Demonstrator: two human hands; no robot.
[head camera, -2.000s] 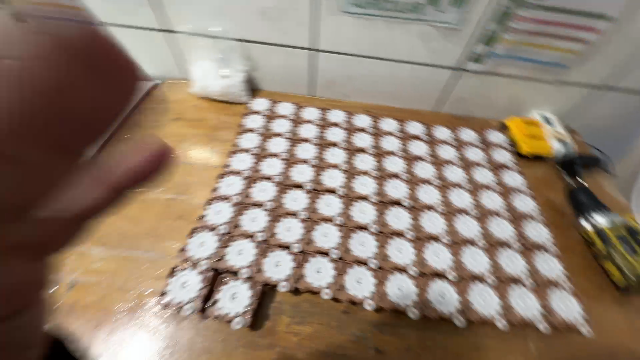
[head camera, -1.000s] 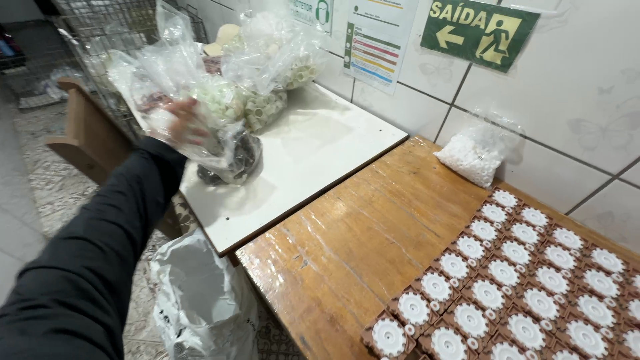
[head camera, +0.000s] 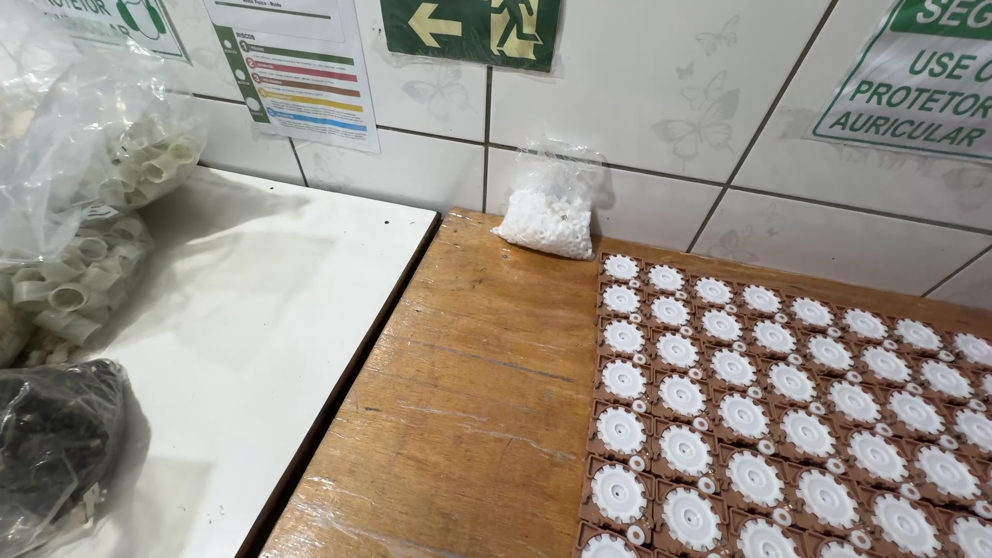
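Neither my left hand nor my right hand shows in the head view now. Brown plastic housings stand in close rows at the right, each with a white toothed wheel and a small white ring on it. A clear bag of small white plastic parts leans against the tiled wall behind them. At the left, a clear plastic bag of short pale tube pieces lies on the white board. In front of it sits a clear bag of dark parts, cut off by the frame edge.
The white board lies beside the wooden tabletop, a dark gap along its edge. Behind both rises a white tiled wall with a green arrow sign, a colour-striped sheet and other printed sheets.
One second ago a dark-sleeved arm reached to the clear bags at the left; that arm and hand are now out of view. The view has turned back towards the wall and the rows.
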